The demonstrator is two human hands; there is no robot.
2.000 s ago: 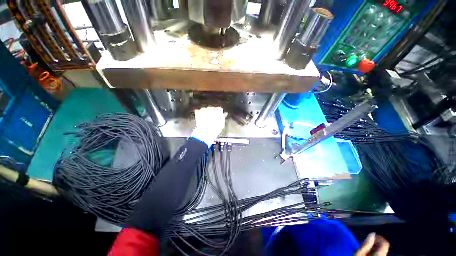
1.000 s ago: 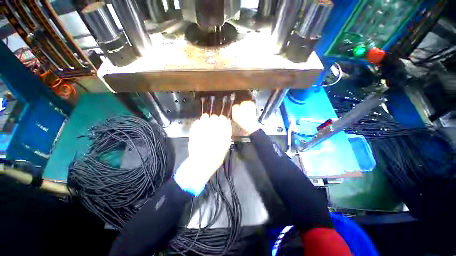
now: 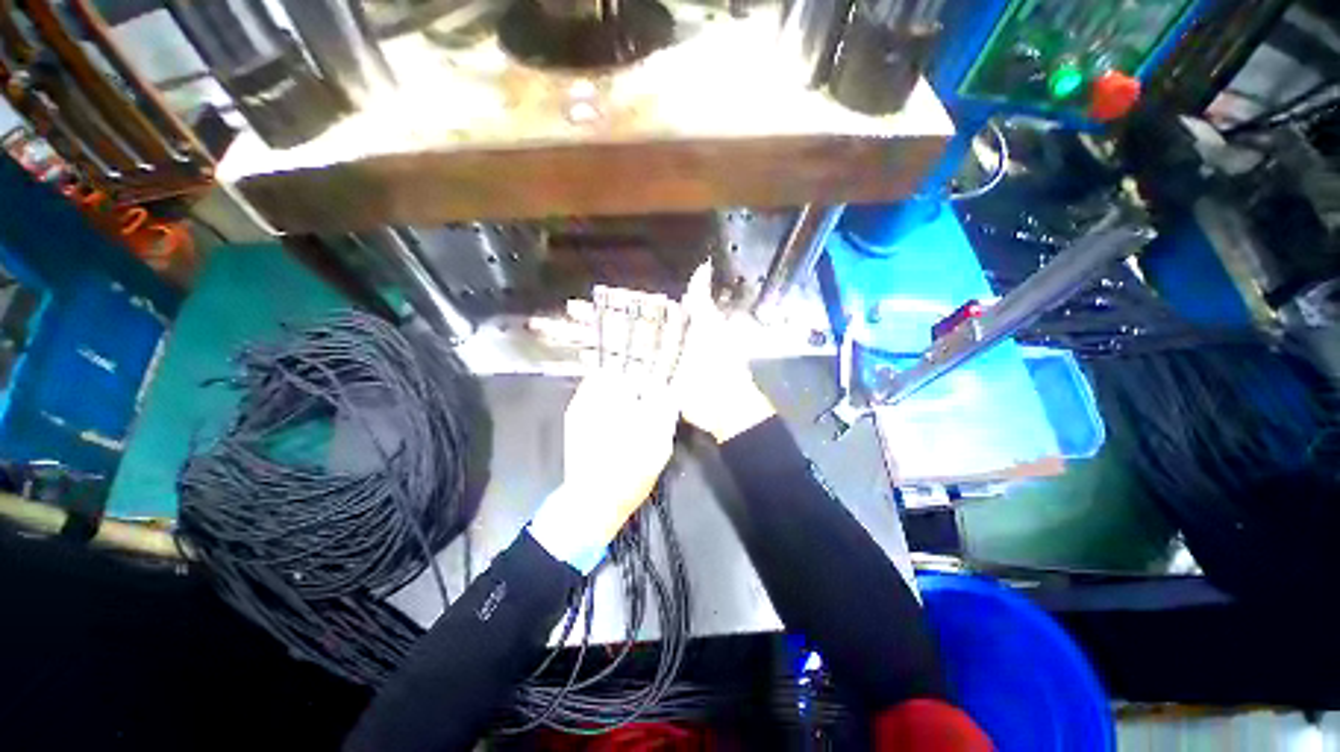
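Observation:
My left hand [image 3: 614,438], overexposed by glare, is closed around several black cables [image 3: 669,566], which hang down from it over the front of the grey work plate [image 3: 735,566]. The pale cable ends [image 3: 632,326] stick up past its fingers in a row, just in front of the press opening. My right hand [image 3: 719,375] is against the right side of these ends, fingers pointing to the press; glare hides whether it grips them. The upper platen [image 3: 588,184] hangs above, with the dark mould area behind the hands.
A large black cable coil [image 3: 331,485] lies at left on the green bench top [image 3: 191,397]. At right are a blue tray [image 3: 1065,404], a slanted metal bar [image 3: 1029,316] and more black cables [image 3: 1220,426]. A blue bucket [image 3: 1014,669] stands at lower right. The control panel [image 3: 1080,44] is upper right.
My right hand has come in from lower right to the press, and my left hand joined it. The cable ends, under the platen one second ago, are now nearer, in front of the opening. The view has shifted.

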